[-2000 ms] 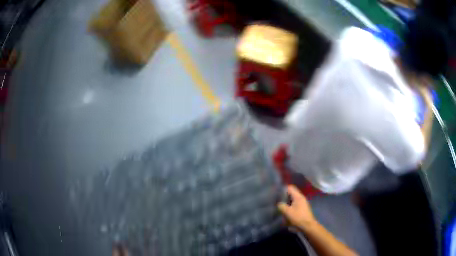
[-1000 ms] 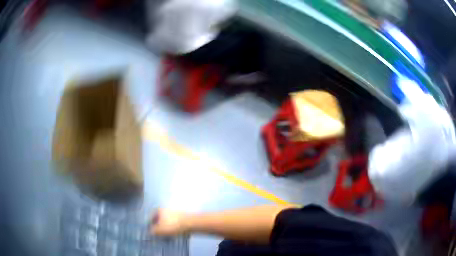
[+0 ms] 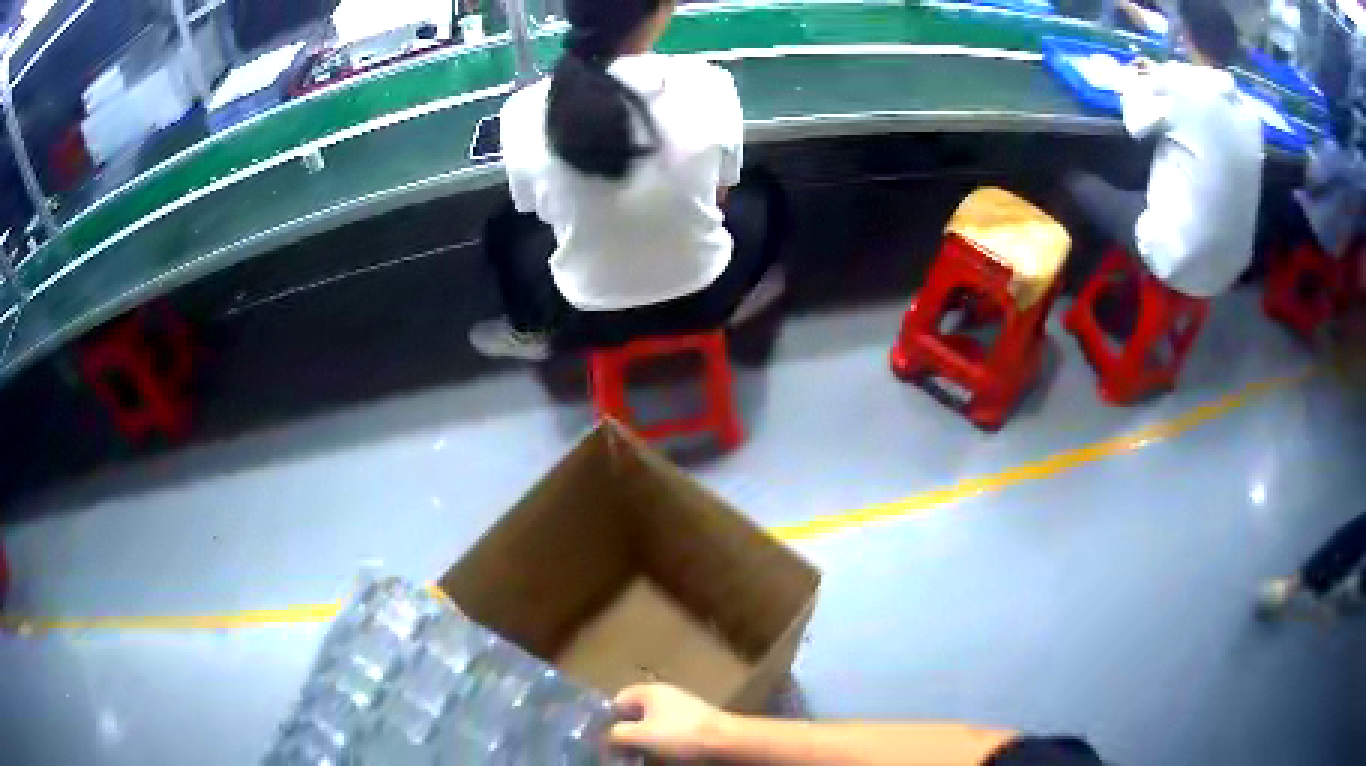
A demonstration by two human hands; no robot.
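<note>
A clear ribbed blister tray or stack of them (image 3: 435, 691) is at the bottom left, cut off by the lower edge. My right hand (image 3: 667, 721) grips its right edge. My left hand is not in view. An open brown cardboard carton (image 3: 719, 546) stands on the floor just beyond; the trays overlap its near left side. The part of the carton's inside that shows holds nothing.
A person in white (image 3: 637, 195) sits on a red stool (image 3: 667, 392) at the green conveyor belt (image 3: 839, 27). A red stool with a tan cover (image 3: 981, 322) stands to the right, near another seated person (image 3: 1206, 165). A yellow line (image 3: 974, 486) crosses the floor.
The view has swung right and steadied. The carton is now centred in front of me, with the trays and my right hand close against its near side. The hand still grips the trays.
</note>
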